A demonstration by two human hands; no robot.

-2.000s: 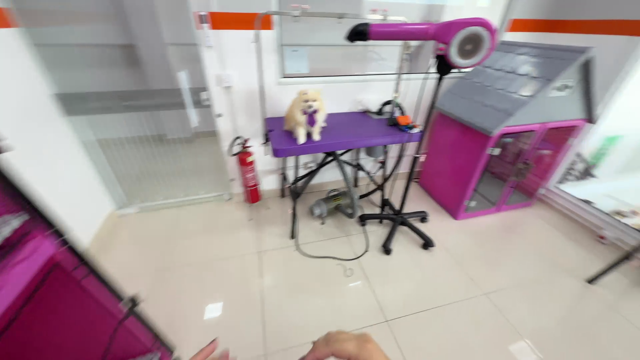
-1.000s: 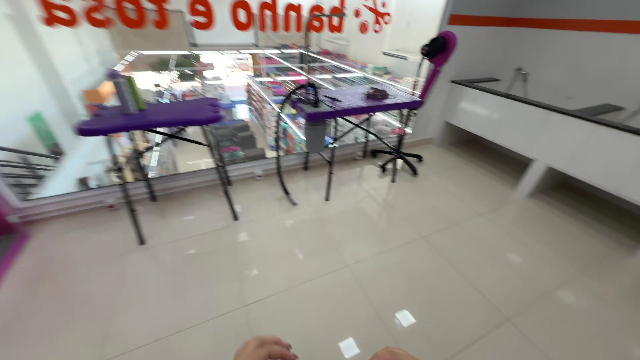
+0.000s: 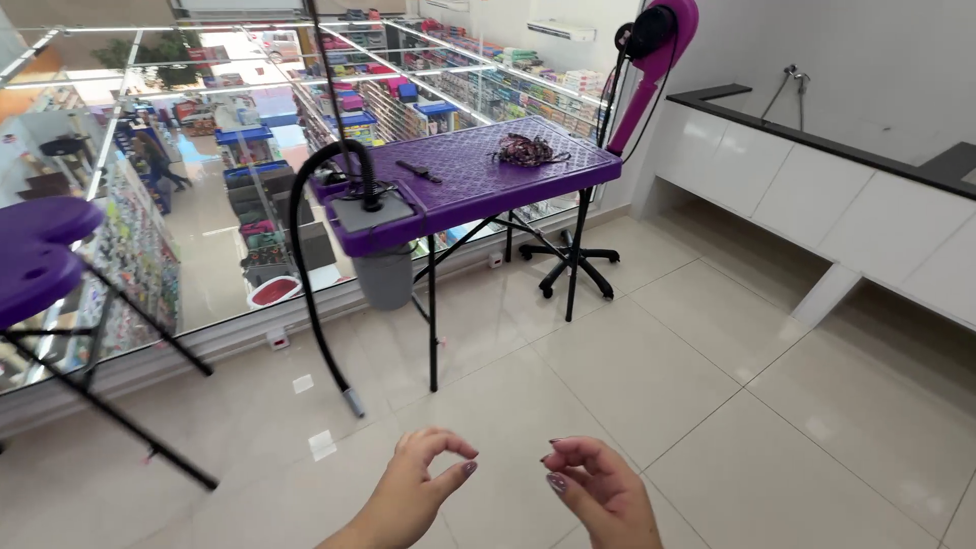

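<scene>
My left hand [image 3: 418,482] is low in the middle of the view, its fingers curved and apart, holding nothing. To its right my right hand [image 3: 602,492] also holds nothing, thumb and curled fingers apart. Both are in the air above the tiled floor. Beyond them stands a purple folding grooming table [image 3: 488,171]. On its top lie a bunched patterned cloth item [image 3: 526,149] and a dark strap-like thing [image 3: 418,171]. A black flexible hose [image 3: 299,252] rises from a grey container [image 3: 383,274] at the table's near left corner and hangs down to a metallic nozzle.
Another purple table [image 3: 46,236] stands at the left edge. A magenta stand dryer [image 3: 648,69] on a black wheeled base [image 3: 568,259] is behind the grooming table. White-fronted wash tubs [image 3: 823,179] with a tap line the right wall. Glass overlooks a shop below.
The view has turned far, away from the table with the fluffy dog, and now faces the glass and tubs. Both hands show more fully than before.
</scene>
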